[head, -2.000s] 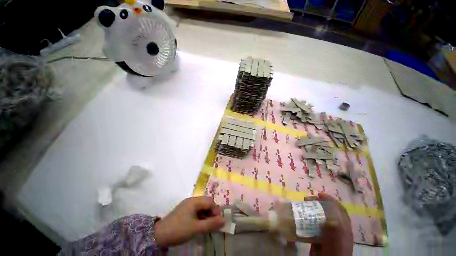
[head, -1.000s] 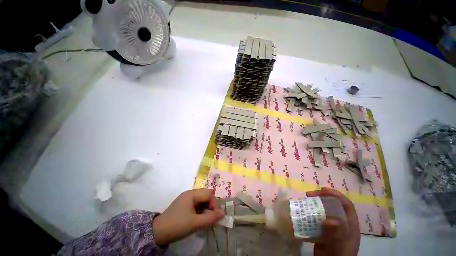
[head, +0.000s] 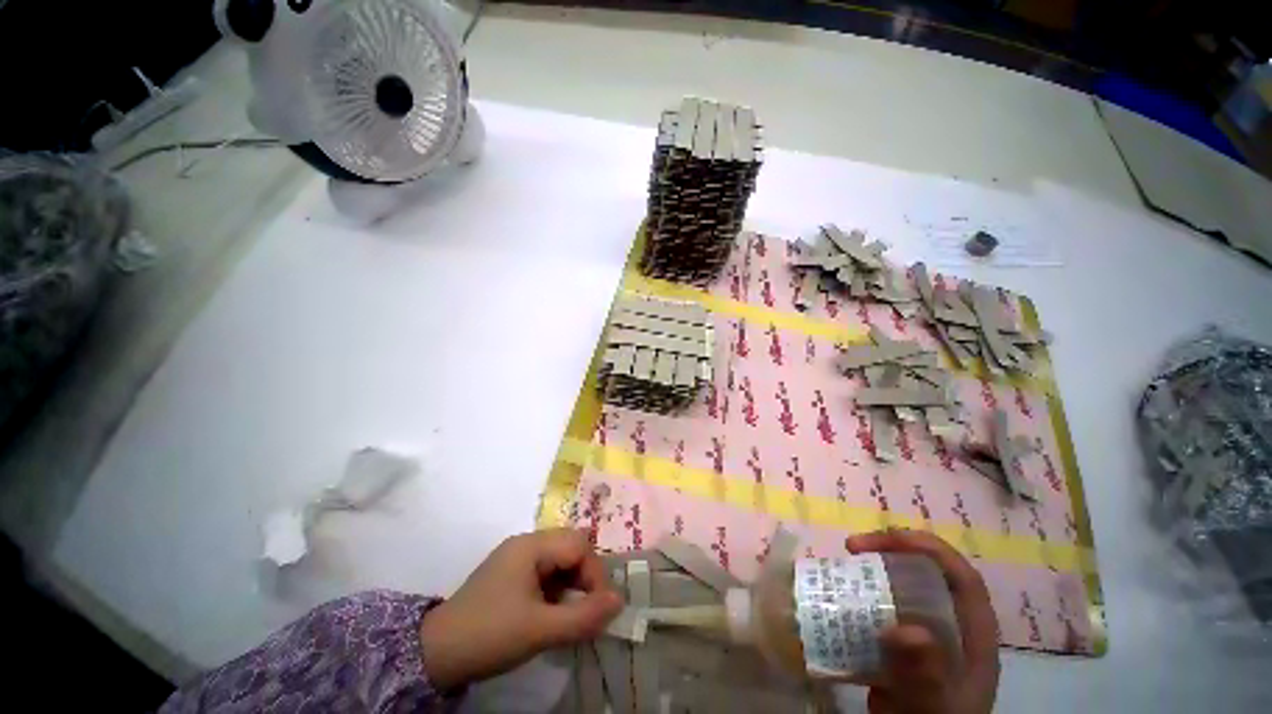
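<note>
My left hand [head: 523,610] pinches a short grey-beige strip [head: 636,600] at the bottom of the view. My right hand [head: 928,628] is wrapped around a clear glue bottle [head: 844,611] with a white printed label, lying on its side. Its pale nozzle points left and meets the strip, or is very near it. More loose strips [head: 698,561] lie under and around the nozzle. The pink work board [head: 795,460] carries a low stack of strips [head: 661,349] at its left edge and a tall stack [head: 705,195] behind it.
Loose strips [head: 900,391] lie in piles on the board's right. A white fan [head: 391,98] stands back left. A crumpled white tissue [head: 370,477] lies left. Clear bags are at far right [head: 1207,446] and far left [head: 56,251]. A small dark item [head: 981,243] sits behind the board.
The view has tilted down and shifted slightly. The bottle has moved a little left, and its nozzle now sits closer to my left fingers. Both hands keep their holds.
</note>
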